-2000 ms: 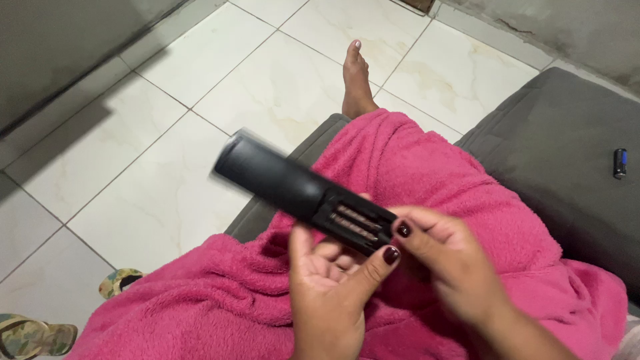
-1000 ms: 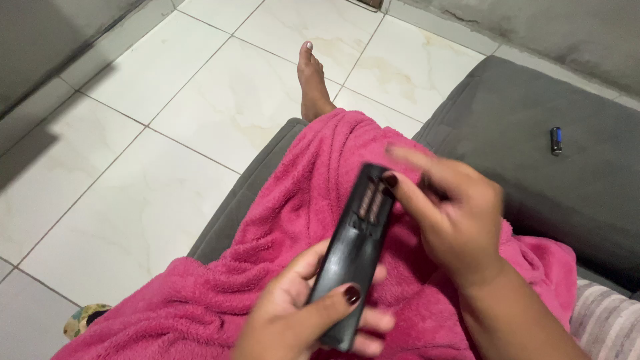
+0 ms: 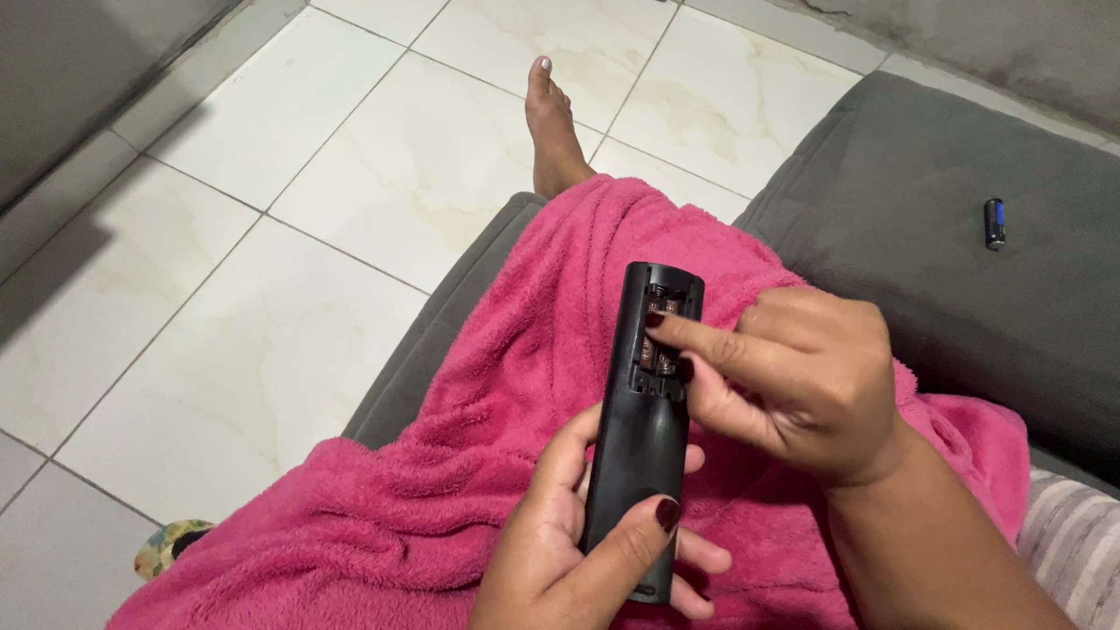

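A black remote control [image 3: 643, 455] lies back side up in my left hand [image 3: 586, 542], gripped around its lower half with the thumb across it. Its battery compartment is uncovered at the upper end, and batteries [image 3: 649, 354] sit side by side inside. My right hand [image 3: 787, 376] reaches in from the right; its index fingertip rests on the batteries and its thumb is at the compartment's right edge. The index finger hides part of the batteries. A black and blue battery [image 3: 995, 223] lies apart on the grey cushion at the right.
A pink fleece blanket [image 3: 490, 394] covers my lap and legs, with a bare foot [image 3: 554, 131] beyond it. The grey upholstered seat [image 3: 927, 166] extends right. White floor tiles [image 3: 350, 157] lie ahead, a patterned slipper [image 3: 166, 547] at lower left, striped fabric [image 3: 1072, 525] at lower right.
The remote, slanting up to the left two seconds ago, has turned nearly upright in view. My left hand now holds its lower half. My right index finger has come down onto the batteries.
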